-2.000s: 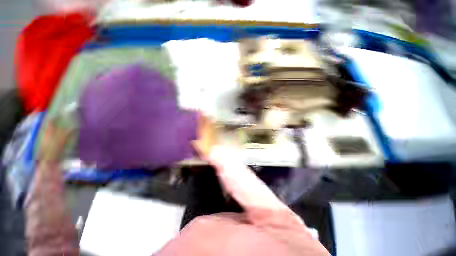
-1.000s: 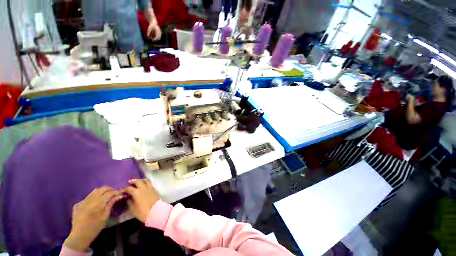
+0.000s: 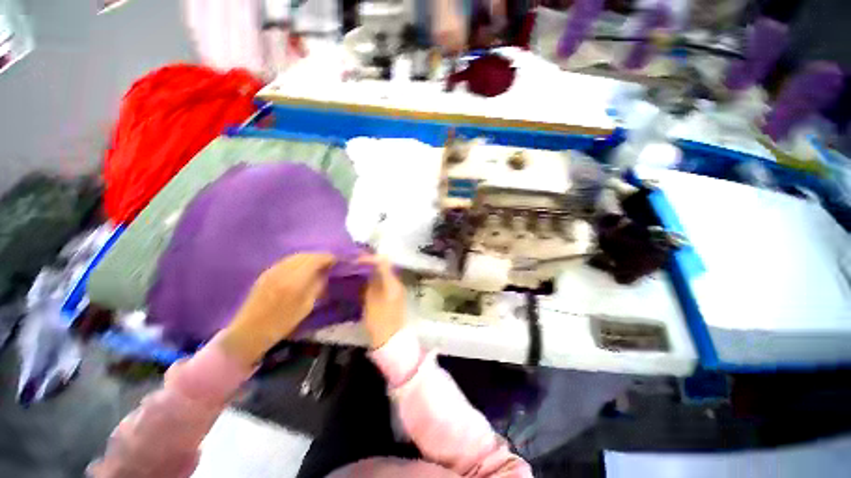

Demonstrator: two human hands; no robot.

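Note:
The purple garment piece (image 3: 247, 229) lies in a rounded heap on the green striped cloth (image 3: 126, 266), left of the overlock machine. My left hand (image 3: 285, 299) and my right hand (image 3: 381, 301) hold its right edge close together, near the table's front edge. The fingertips are slightly blurred, and a fold of fabric lies between them. The overlock machine (image 3: 523, 210) stands to the right of my hands, and no purple fabric shows under its needle area. The white cloth (image 3: 397, 187) lies between the garment piece and the machine.
A red fabric pile (image 3: 173, 131) is at the far left. Dark thread spools (image 3: 630, 247) sit right of the machine, with a recessed tray (image 3: 630, 333) in the tabletop in front. Another white table (image 3: 765, 271) stands at the right. Blurred purple thread cones (image 3: 758, 54) show behind.
The view has swung left since one second ago, so the machine shows farther right and the red pile is in full view. Both hands remain at the garment's right edge, slightly farther apart.

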